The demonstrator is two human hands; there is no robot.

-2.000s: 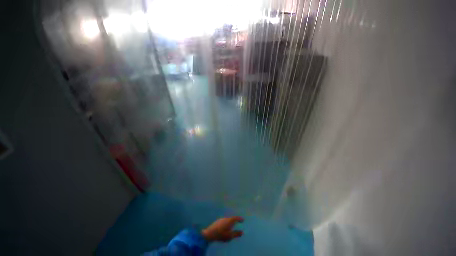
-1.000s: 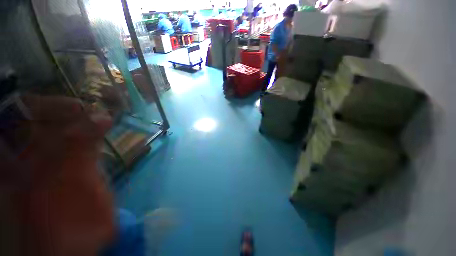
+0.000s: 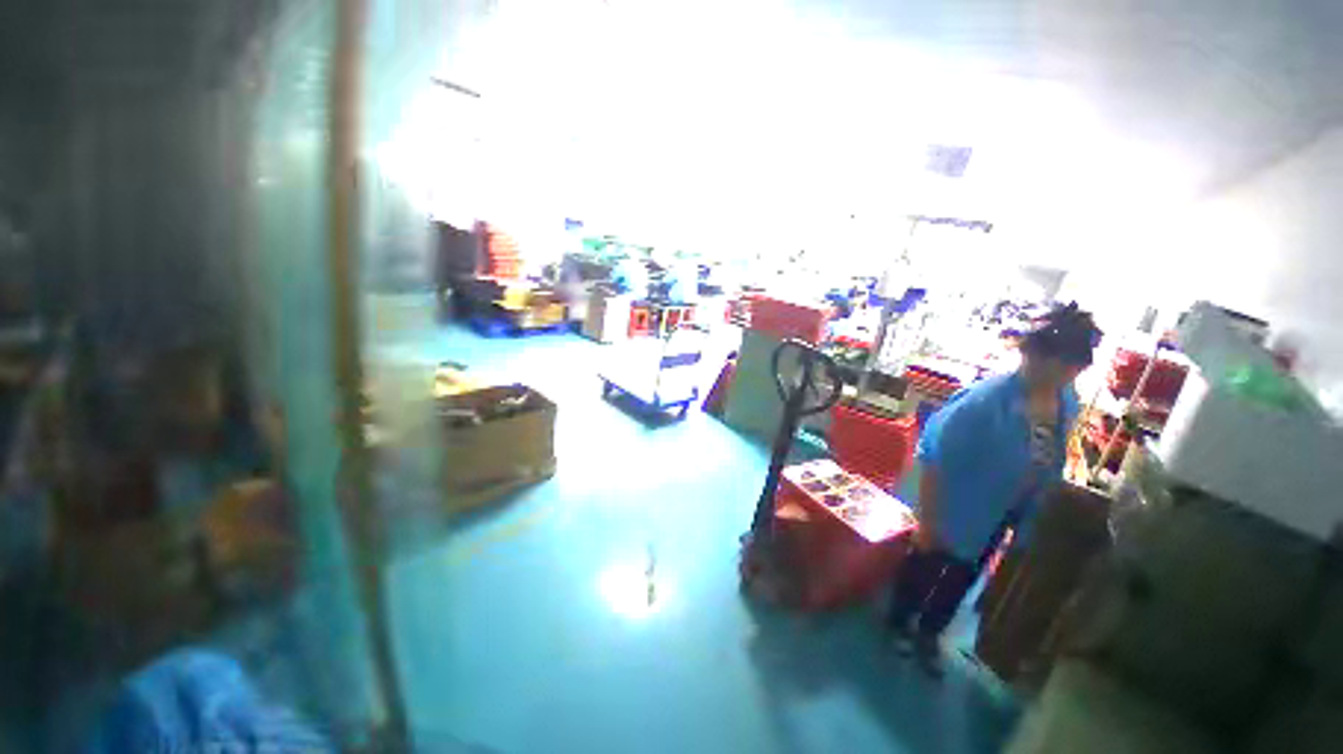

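Neither of my hands can be made out. A blue sleeve [image 3: 192,704] shows blurred at the bottom left, with no hand visible at it. Nearest in front, a stack of red trays [image 3: 843,533] stands on the floor, its top holding dark items in pockets. A pallet jack [image 3: 785,457] with a long dark handle stands upright at its left side. A person in a blue top [image 3: 984,457] stands right of the trays, head bent down.
A frame with a clear sheet [image 3: 351,442] stands close on the left, blurred. An open brown carton [image 3: 501,445] is behind it. A platform trolley [image 3: 651,377] stands further back. Stacked dark boxes [image 3: 1222,589] and a white box [image 3: 1252,449] are at the right.
The strip curtain in front has gone from view. The red trays, pallet jack and person appear larger and nearer. The view has turned and lifted, and the sleeve lies further left.
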